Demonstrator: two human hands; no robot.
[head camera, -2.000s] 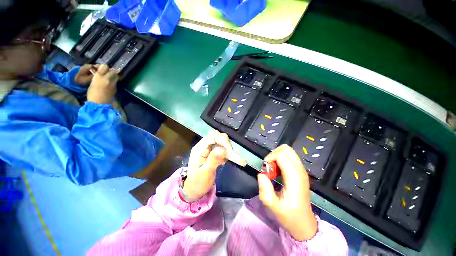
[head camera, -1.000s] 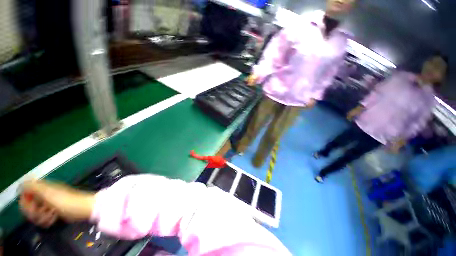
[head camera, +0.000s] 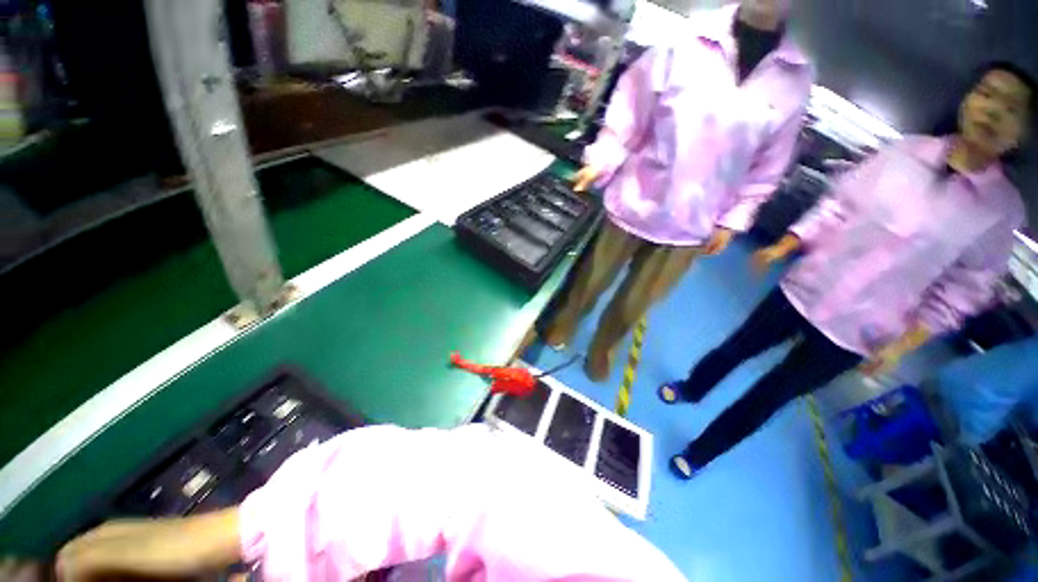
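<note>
The black carrier tray (head camera: 298, 412) lies at the lower left on the green bench, with dark phone units in its pockets. My sleeve and forearm cover its near part. My right hand (head camera: 100, 555) is over the tray at the lower left, blurred and cut off by the picture's edge. Its fingertips and anything in them are hidden. My left hand cannot be made out. A red-handled tool (head camera: 512, 379) lies at the bench edge by a white-framed panel (head camera: 647, 477) with dark cells.
Another black tray (head camera: 467, 233) sits farther along the bench. A metal post (head camera: 216, 148) stands at the white strip. Two people in pink jackets (head camera: 706, 136) stand on the blue floor at the right. A blue bin (head camera: 894, 426) and white stool (head camera: 911, 495) are beyond.
The view has swung right, away from the coworker in blue. Since the last earlier frame, my right hand has moved lower in the picture, and the red in it no longer shows.
</note>
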